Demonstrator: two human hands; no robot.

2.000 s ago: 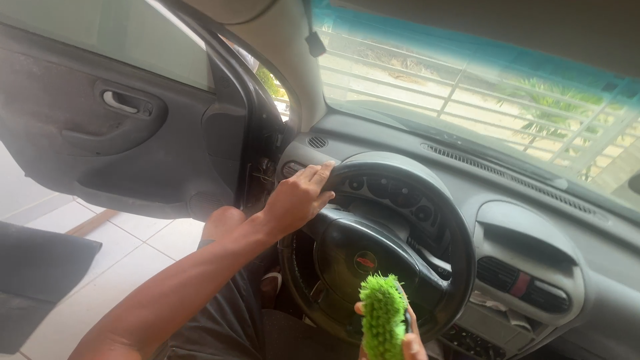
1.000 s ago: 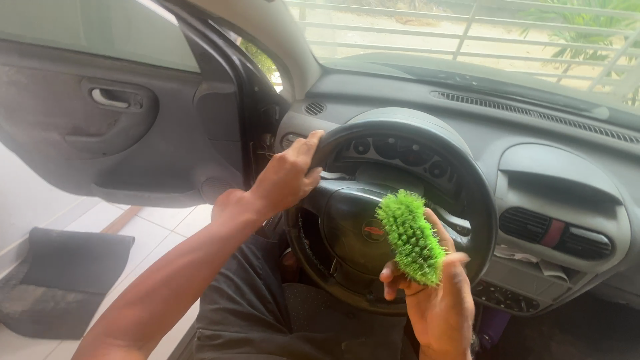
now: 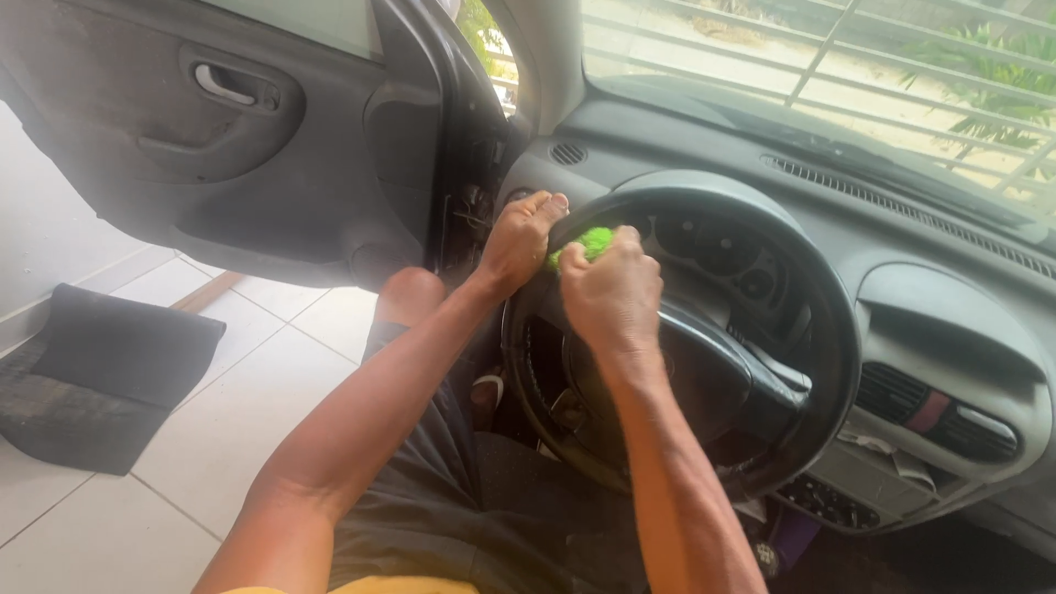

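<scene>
A black car steering wheel (image 3: 843, 330) stands in front of me. My left hand (image 3: 524, 235) grips its rim at the upper left. Just right of it, my right hand (image 3: 615, 285) is closed around a brush with bright green bristles (image 3: 592, 242), whose bristles lie against the inner side of the rim. Most of the brush is hidden by my fingers. My right forearm crosses in front of the wheel's hub (image 3: 709, 379).
The grey dashboard (image 3: 660, 136) with air vents (image 3: 891, 392) spans beyond the wheel. At left is the open car door (image 3: 330, 165). A dark floor mat (image 3: 124, 355) lies folded on the white tiles (image 3: 256, 396) outside.
My right hand has moved up and left with the green brush, from in front of the hub to the wheel's upper left rim. My left hand stays on the rim.
</scene>
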